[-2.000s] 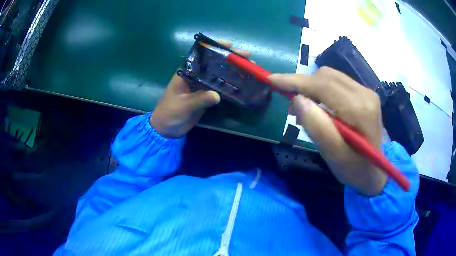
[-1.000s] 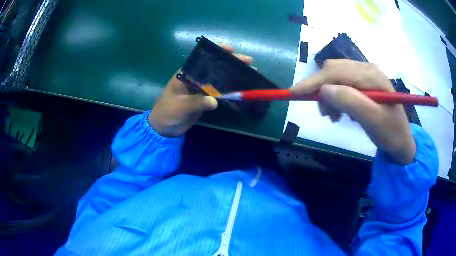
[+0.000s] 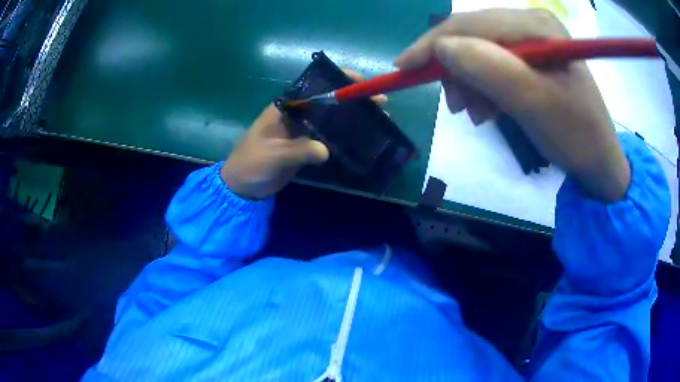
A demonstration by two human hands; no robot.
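Note:
My left hand holds a black plastic housing over the bench's front edge, thumb on the near side and fingertips showing at the far side. The housing lies tilted, its open side up. My right hand holds a brush by its red handle, which points out to the right. The brush's pale ferrule and bristle tip are at the housing's upper left end, inside its rim. The inside of the housing is dark and its details are hard to make out.
A green mat covers the bench. A white paper sheet lies at the right, with a dark tape tab at its edge and a yellow stain. Another black housing lies partly hidden under my right hand. Clear wrapped shelving stands at left.
The brush tip has moved from the housing's near long side to its left end. My right hand has moved up and slightly left. The housing has turned slightly in my left hand.

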